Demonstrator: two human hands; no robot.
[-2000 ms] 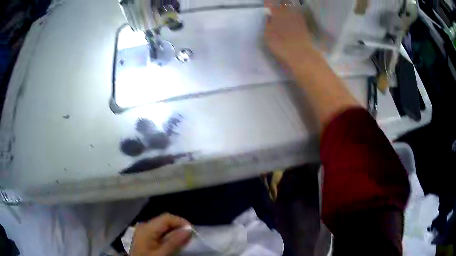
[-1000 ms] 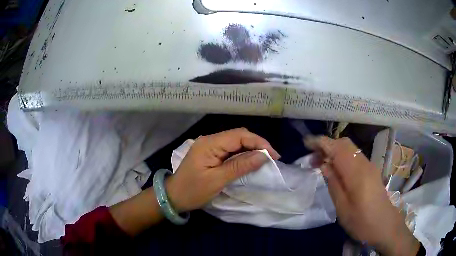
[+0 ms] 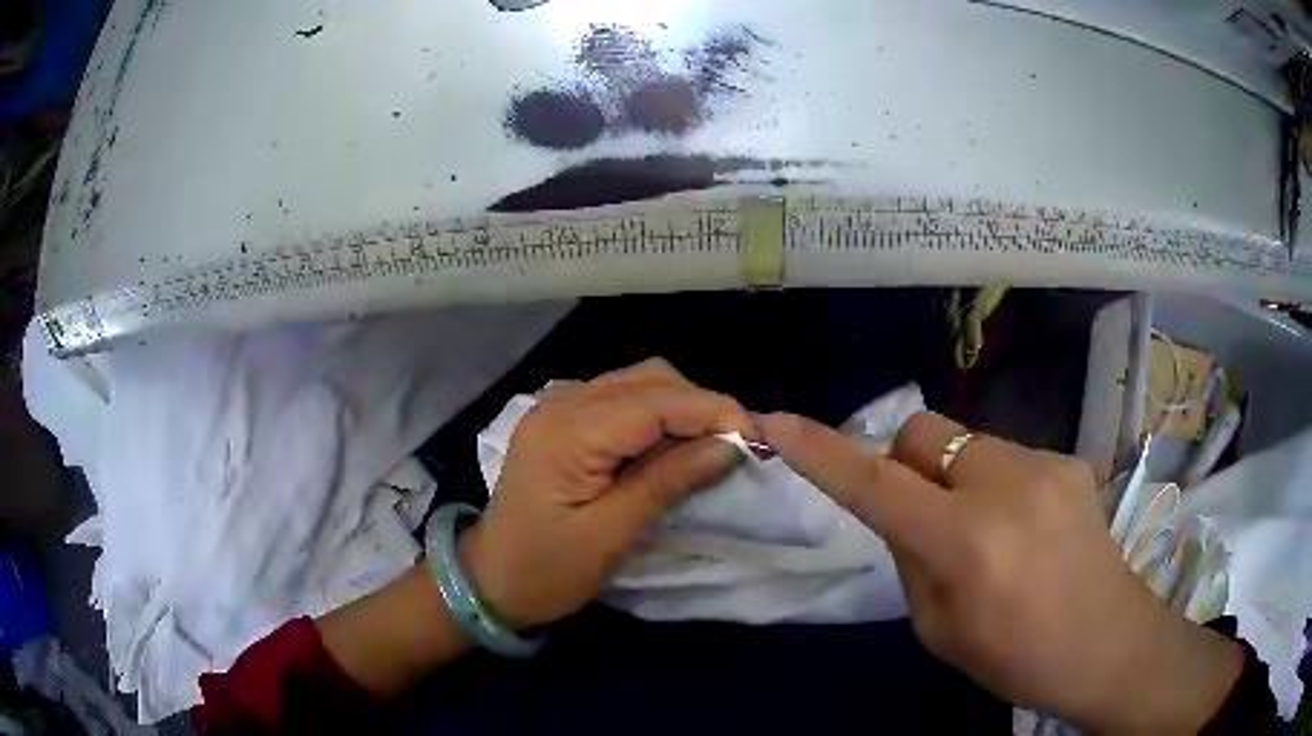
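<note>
A white garment piece (image 3: 763, 539) lies over my dark-clothed lap, below the table's front edge. My left hand (image 3: 597, 482), with a green bangle at the wrist, pinches a corner of it between thumb and forefinger. My right hand (image 3: 978, 546), with a ring, has its forefinger at that same corner, touching the left fingertips. A small dark, shiny tip shows at the corner between the hands. The rest of what my right fingers hold is hidden behind the hand.
The white table (image 3: 331, 144) has dark stains and a tape measure (image 3: 576, 237) along its front edge. White cloth (image 3: 288, 475) hangs at the left. A grey parts bin (image 3: 1115, 381) with tan bundles and white pieces stands at the right.
My right hand has come from the machine down to the lap and then in to the cloth corner. My left hand still holds the cloth. The view has tilted down, off the machine.
</note>
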